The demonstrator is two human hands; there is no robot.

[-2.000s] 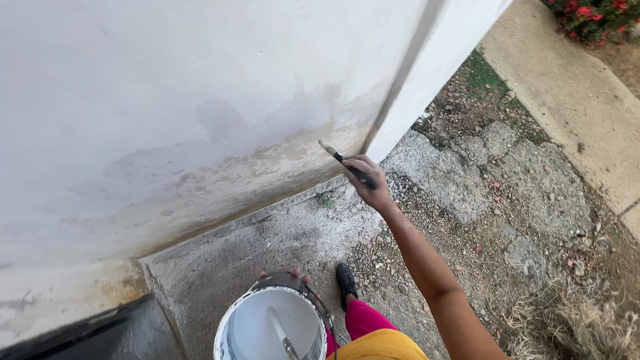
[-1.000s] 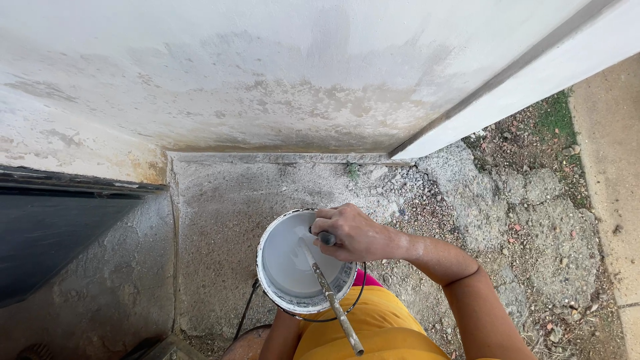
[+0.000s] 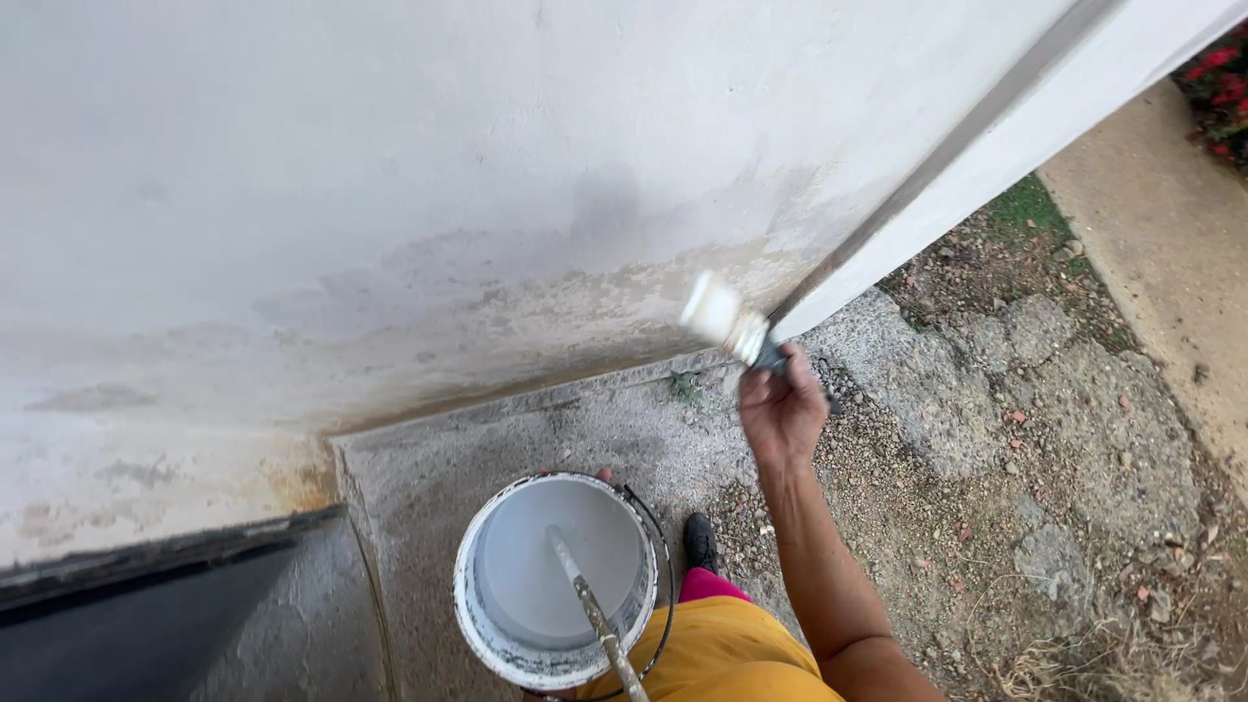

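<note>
My right hand [image 3: 783,408] grips the dark handle of a paintbrush [image 3: 726,317], whose bristles are coated white and blurred, in front of the lower part of a stained white wall [image 3: 546,224]. Close to my body, a bucket [image 3: 470,595] with a paint-smeared rim and a wire handle holds thin whitish paint. A paint-spattered stick [image 3: 597,614] stands tilted in it. Only fingertips of my left hand [image 3: 604,475] show at the bucket's far rim; the bucket hides the rest of that hand.
A white wall edge [image 3: 936,185] juts out at the right. Below lies a rough concrete strip [image 3: 429,507], with gravel [image 3: 907,546] and broken concrete to the right. A dark panel [image 3: 146,614] is at lower left. A paved path [image 3: 1141,214] and red flowers [image 3: 1219,88] lie beyond.
My right hand was over the bucket one second ago; it has moved up and away with the brush, which now shows white bristles near the wall. The view has turned.
</note>
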